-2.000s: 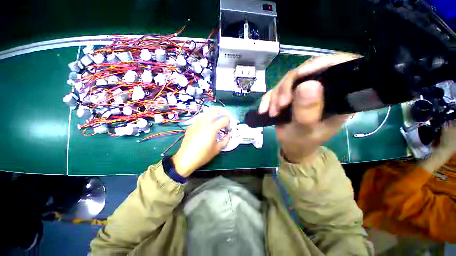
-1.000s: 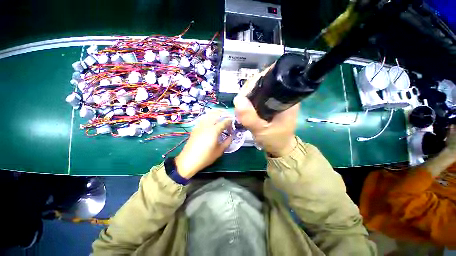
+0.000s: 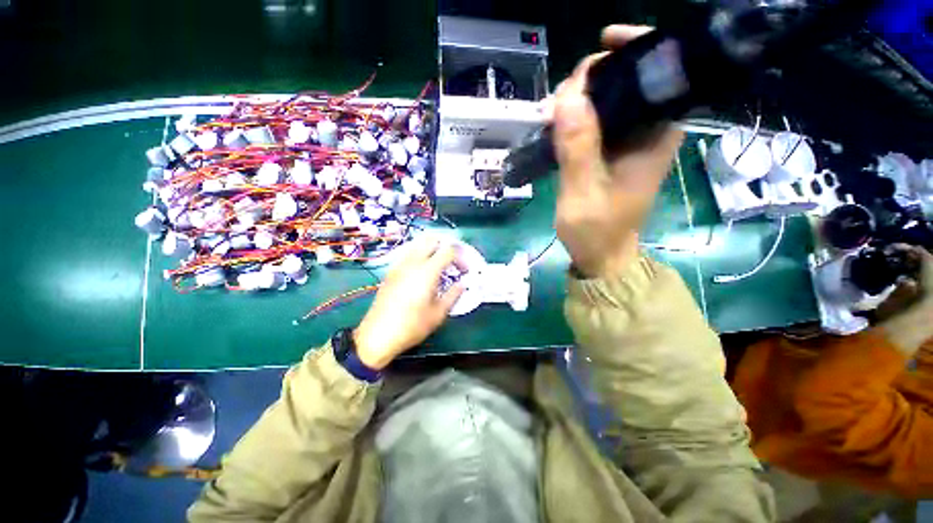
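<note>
My left hand [image 3: 414, 301] rests on the round head of a white plastic housing [image 3: 501, 285] that lies flat on the green bench; its fingers hide part of the head. Red and dark wires come out to the left of the hand. My right hand [image 3: 604, 169] is closed around a black electric screwdriver [image 3: 639, 87], raised above the bench and blurred. The screwdriver's tip is close to the front pickup point of the light grey screw feeder [image 3: 481, 131]; whether they touch I cannot tell.
A tangled pile of small motors with red wires [image 3: 286, 194] lies left of the feeder. A white fixture with round housings [image 3: 752, 169] stands at right. A white cable [image 3: 742, 277] lies in front of it. A person in orange sleeves [image 3: 829, 403] works at far right.
My right hand has lifted the screwdriver off the housing and moved it up and right, its tip now near the feeder. My left hand stays on the housing.
</note>
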